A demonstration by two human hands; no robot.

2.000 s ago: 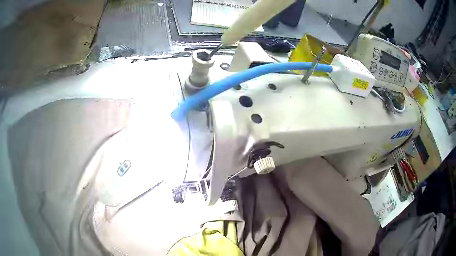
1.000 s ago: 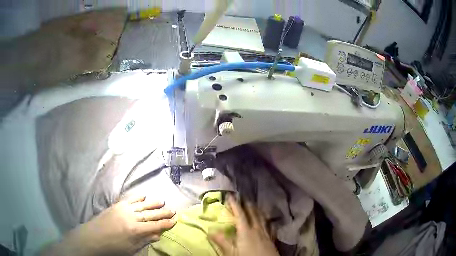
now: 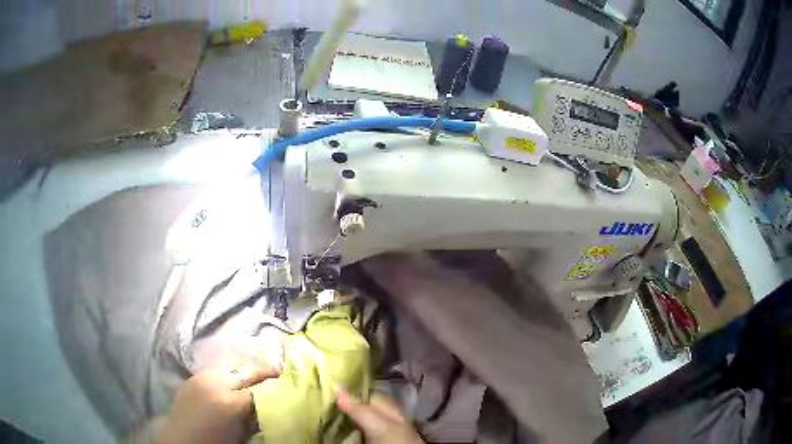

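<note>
The grey-taupe fabric panel [image 3: 113, 277] lies spread left of the needle, and more of it [image 3: 504, 329] runs under the machine arm to the right. The yellow-green fabric piece [image 3: 300, 381] is bunched just in front of the presser foot [image 3: 280, 303]. My left hand [image 3: 213, 399] lies on the cloth at the left edge of the yellow-green piece, its fingertips washed out by lamp glare. My right hand [image 3: 378, 416] is blurred and cut off by the bottom edge, its fingertips at the right side of the yellow-green piece.
The off-white JUKI machine [image 3: 452, 199] spans the middle, with a blue sleeve [image 3: 365, 127] and white box [image 3: 512, 136] on top. A control panel [image 3: 586, 121], thread cones [image 3: 488, 65] and a notebook [image 3: 382, 68] stand behind. A tray with red-handled snips [image 3: 682, 316] lies at right.
The view has shifted, so the machine sits further left. Since the last earlier frame, the yellow-green piece has moved up to the presser foot and my right hand is lower.
</note>
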